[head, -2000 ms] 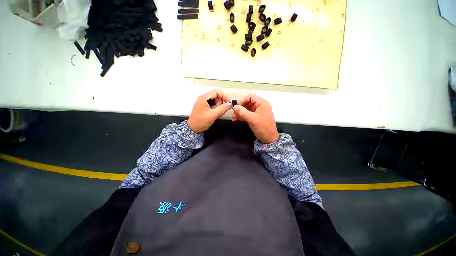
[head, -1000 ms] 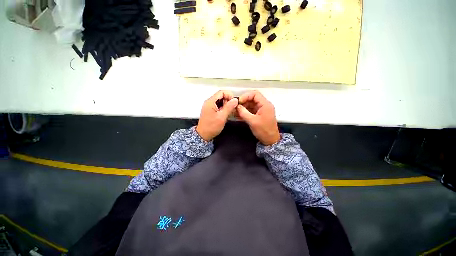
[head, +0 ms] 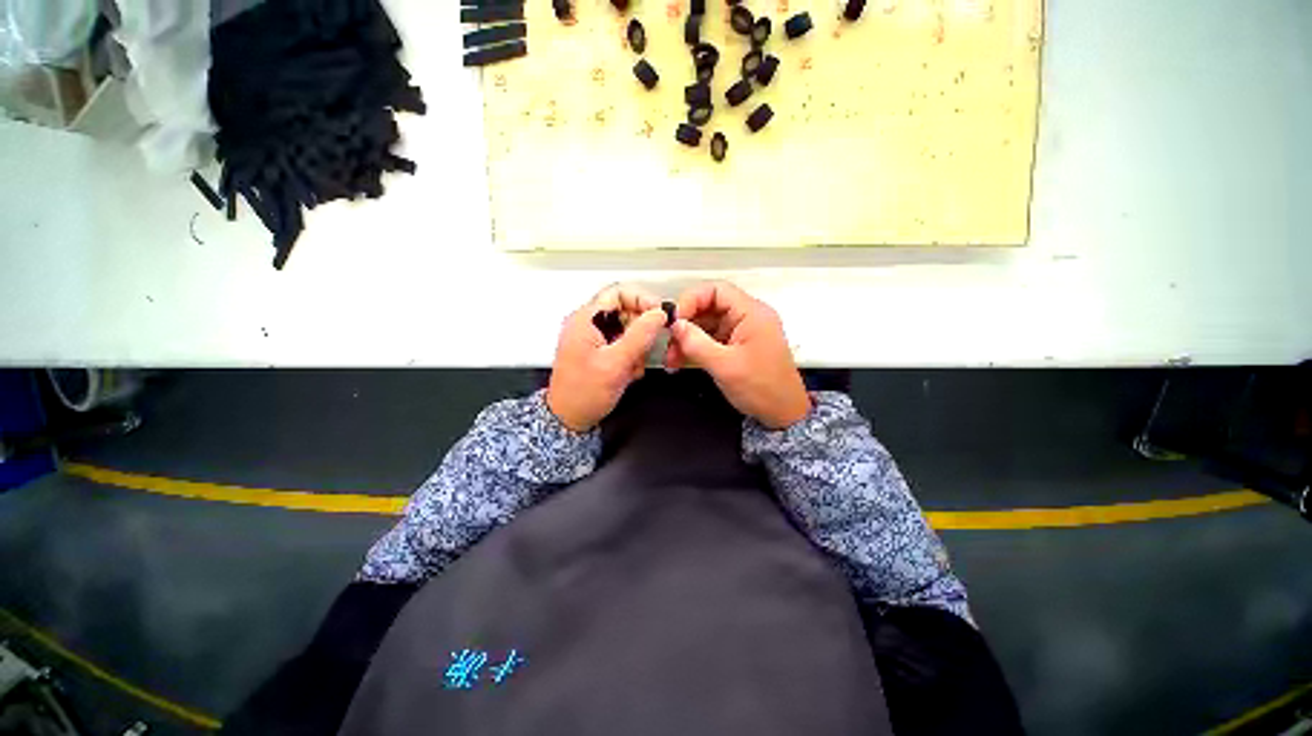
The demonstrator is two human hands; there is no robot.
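Observation:
My left hand (head: pixel 597 357) and my right hand (head: pixel 737 350) meet at the table's front edge, fingertips nearly touching. Between them they pinch a small black strip (head: pixel 669 312), mostly hidden by the fingertips; whether it is closed into a loop I cannot tell. More black material (head: pixel 607 325) shows inside the curled fingers of my left hand. Several small black keeper loops (head: pixel 701 95) lie scattered on the pale yellow work board (head: pixel 849 187), beyond my hands.
A tangled black strip pile (head: pixel 310 108) lies left of the board, beside crumpled white wrapping (head: pixel 170 86) and a small open box (head: pixel 94 115). Laid-out black strips (head: pixel 495 43) line the board's left edge. The white table (head: pixel 389 309) ends just under my hands.
The view has shifted slightly, so board and pile sit differently in the picture. My hands stay together, with small finger movements; the black piece between the fingertips has turned a little.

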